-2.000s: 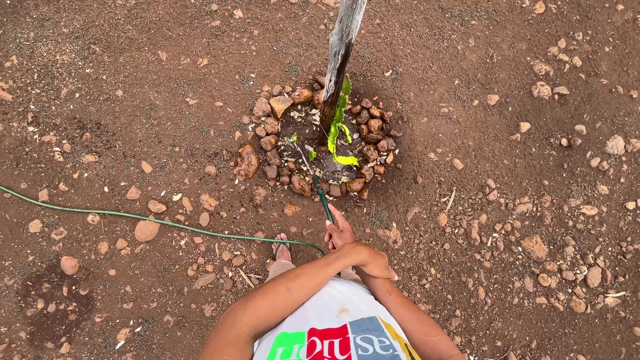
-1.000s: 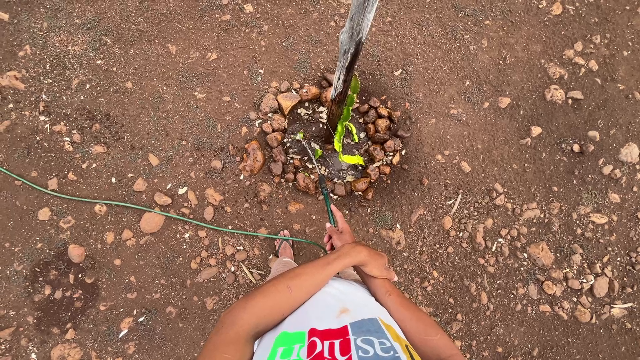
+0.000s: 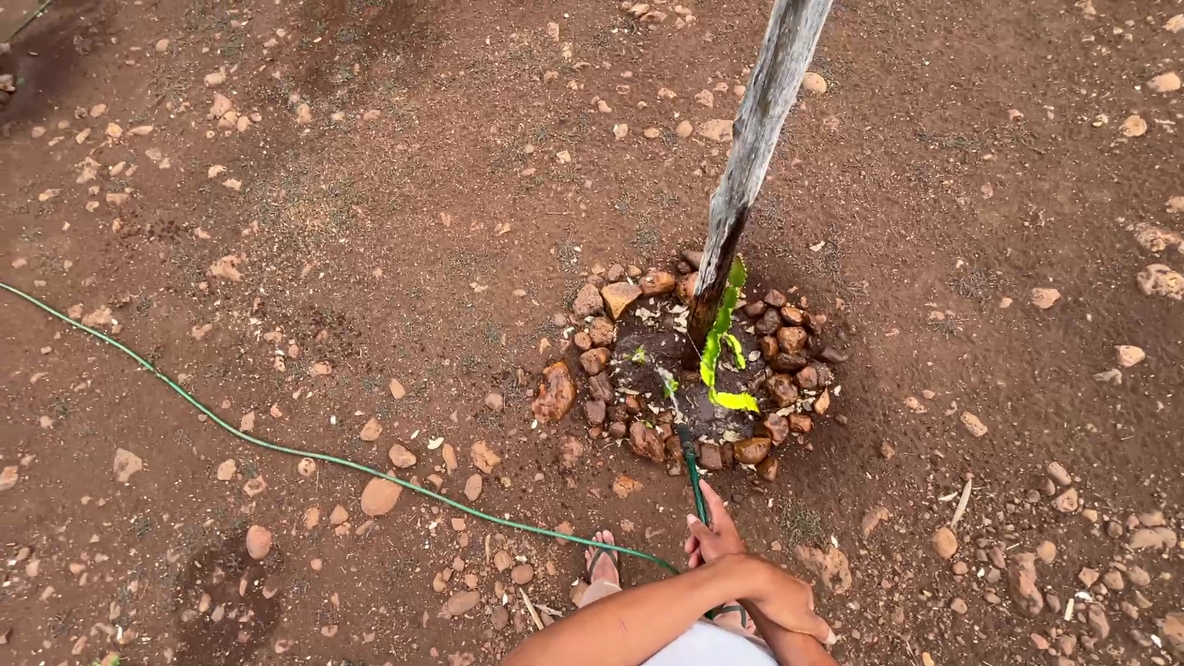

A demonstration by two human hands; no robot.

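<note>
My right hand (image 3: 717, 532) is closed around the green garden hose (image 3: 692, 462), just below the stone ring. A short stream of water (image 3: 670, 381) leaves the dark hose end and lands on wet soil inside the ring. My left hand (image 3: 786, 601) lies across my right forearm and grips it, its fingers partly hidden. A weathered wooden post (image 3: 754, 139) rises from the ring, leaning right towards its top. Against the post's right side stands a bright green cactus-like stem (image 3: 726, 314), with lower segments bending over the soil. Small green sprouts (image 3: 639, 354) show left of the post.
Wet reddish stones (image 3: 647, 441) form the ring around the post. The hose's trailing length (image 3: 324, 457) crosses the ground from the left edge to my sandaled foot (image 3: 603, 555). Loose stones (image 3: 380, 497) are scattered over the brown dirt, with a dark damp patch (image 3: 227, 601) at lower left.
The view has swung left, so the post and ring appear farther right. The visible water stream looks shorter than two seconds ago. Both hands keep their holds.
</note>
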